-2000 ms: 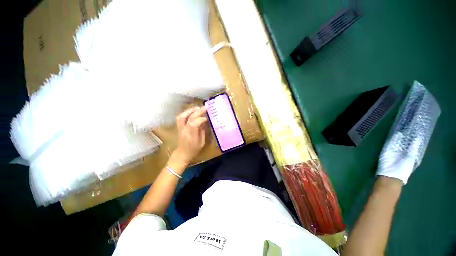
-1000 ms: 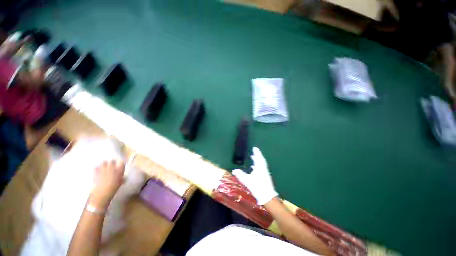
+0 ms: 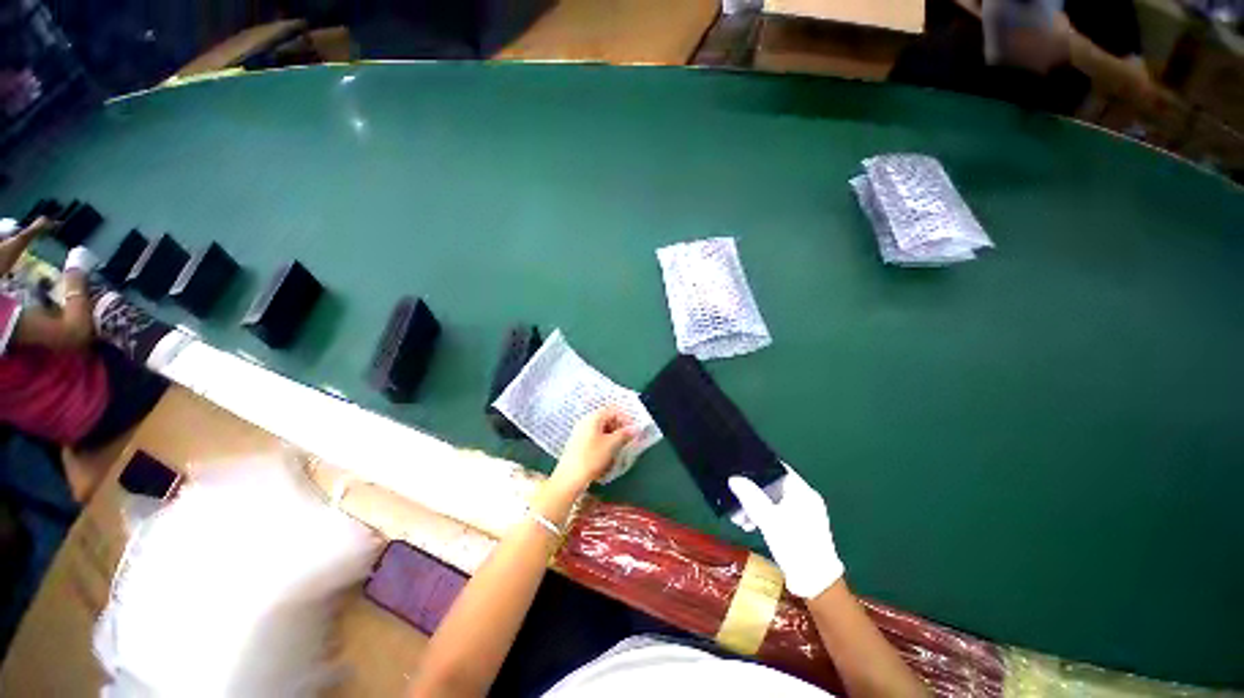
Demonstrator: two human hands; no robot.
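Note:
My right hand (image 3: 797,526), in a white glove, holds a black unit (image 3: 712,434) by its near end, tilted above the green surface (image 3: 546,177). My bare left hand (image 3: 600,446) holds a flat bubble bag (image 3: 564,398) by its near right part, just left of the unit. The bag partly covers another black unit (image 3: 513,371) standing behind it. A filled-looking bubble bag (image 3: 714,297) lies beyond the held unit.
More black units (image 3: 407,349) stand in a row to the left. Stacked bubble bags (image 3: 922,209) lie at the far right. A heap of white bags (image 3: 225,580) and a smartphone (image 3: 416,586) lie on the cardboard. The wrapped rail (image 3: 655,562) runs along the near edge. Another person's arm (image 3: 62,321) shows at far left.
My left hand has moved from the white heap to over the green surface with a bubble bag. My right hand, empty and spread a second ago, has taken hold of a black unit.

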